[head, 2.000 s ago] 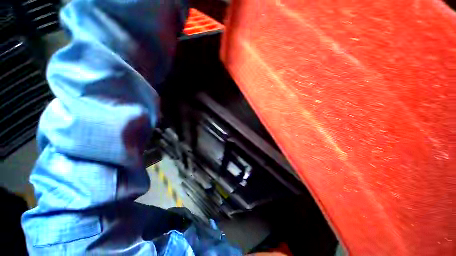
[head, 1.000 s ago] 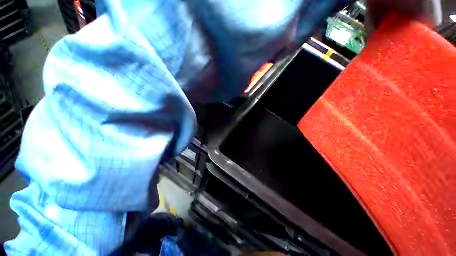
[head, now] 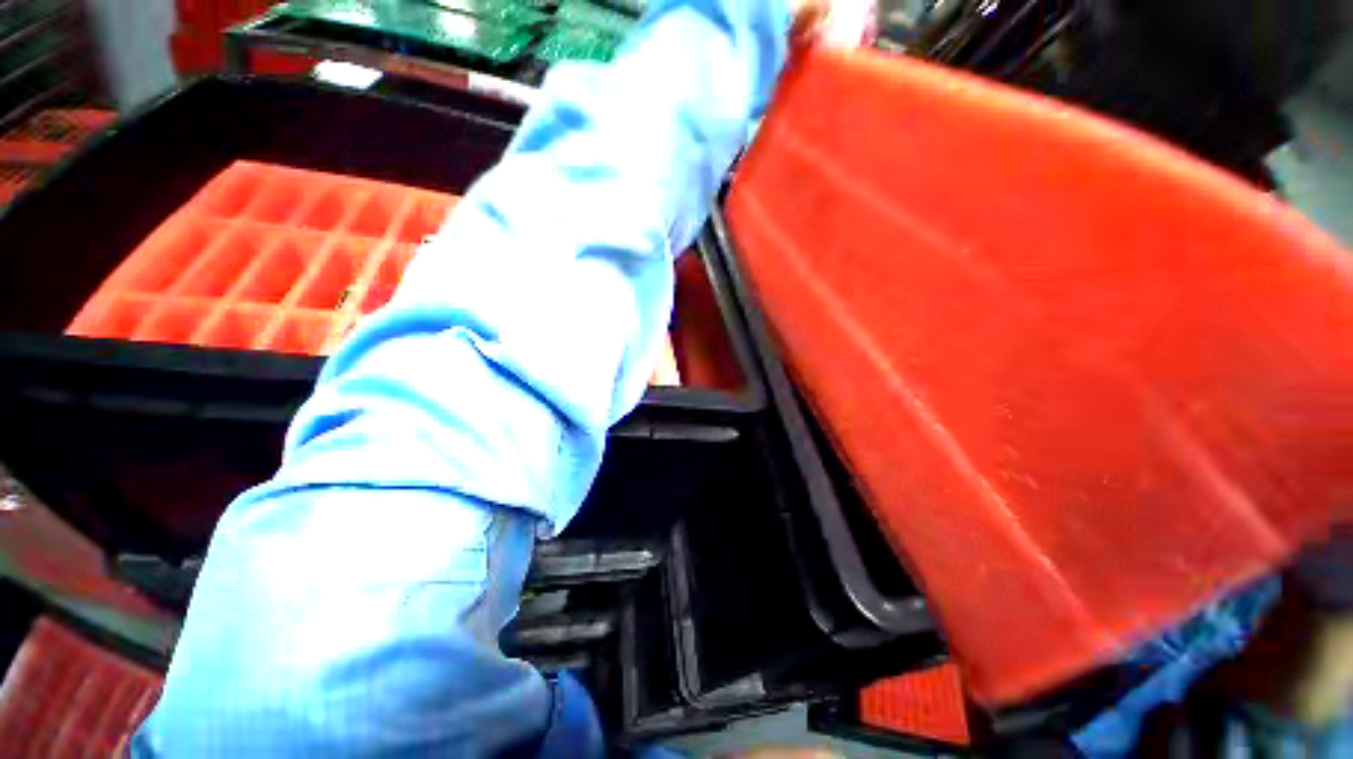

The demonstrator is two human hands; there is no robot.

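Note:
A large red tray (head: pixel 1009 356) fills the right half, tilted, its smooth solid side towards me. My left arm crosses the middle, and my left hand (head: pixel 834 24), small and cut off by the top edge, grips the tray's upper left corner. Its fingers are mostly hidden. My right hand is not seen. On the left, a black tote (head: pixel 178 393) holds a red slotted tray (head: pixel 275 245) with several rows of pockets; my sleeve covers its right part. Another black tote (head: pixel 876 608) lies beside and partly behind the raised red tray.
Green circuit boards (head: pixel 430 21) lie at the top behind the left tote. Black totes are stacked below my sleeve. More red slotted trays show at the lower left (head: pixel 74 697) and bottom (head: pixel 917 703). Blue cloth (head: pixel 1187 660) shows under the raised tray.
The view has swung, bringing the left tote with its slotted tray into sight. The raised red tray now shows more of its outline, above the tote that looked open and dark inside.

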